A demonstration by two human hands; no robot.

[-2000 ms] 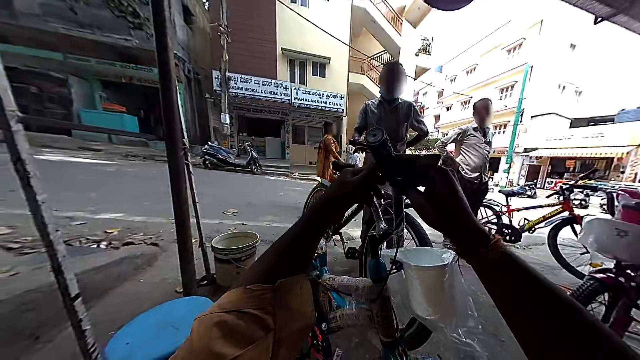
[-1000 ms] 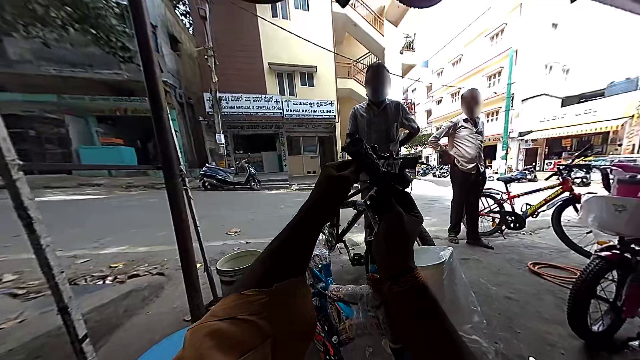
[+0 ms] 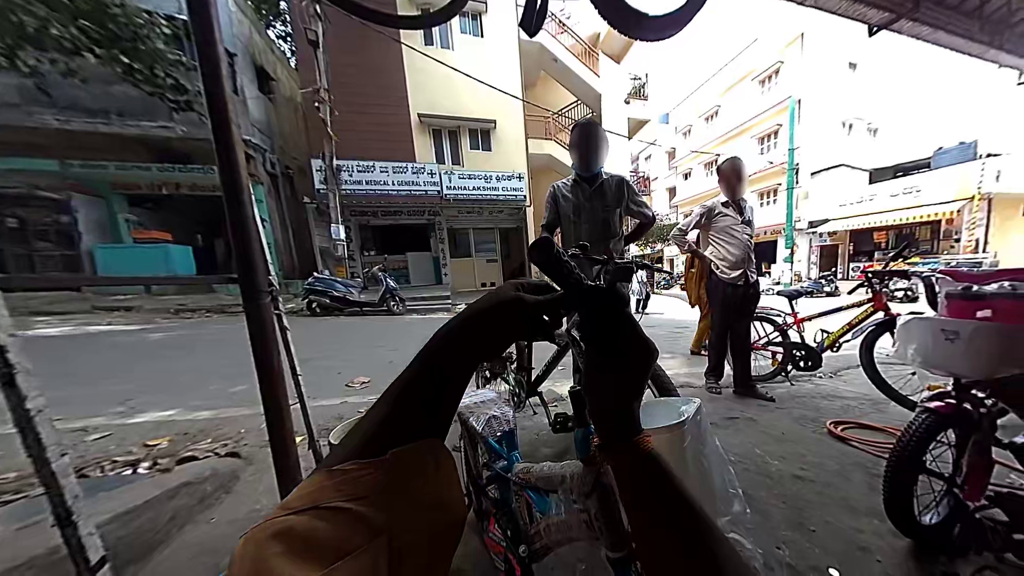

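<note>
In the head view my right hand point(image 3: 614, 352) is closed around a dark part at the top of a blue bicycle point(image 3: 504, 472) whose frame is partly wrapped in clear plastic. A black handlebar grip point(image 3: 556, 262) sticks up and to the left above that hand. My left hand point(image 3: 532, 310) is beside it, its fingertips at the same dark part, bent toward the thumb. Both hands are in deep shade, so the part between them and the left hand's exact hold are hidden.
A white bucket point(image 3: 672, 424) with clear plastic stands right of the bicycle. Two people stand ahead, one behind another bicycle. A red bicycle point(image 3: 832, 328), an orange hose point(image 3: 864, 436) and a small bicycle point(image 3: 928, 472) are at right. A metal post point(image 3: 248, 264) rises at left.
The handlebar part has turned between my hands since the earlier frames. My left hand has come down beside my right hand. The view has shifted somewhat.
</note>
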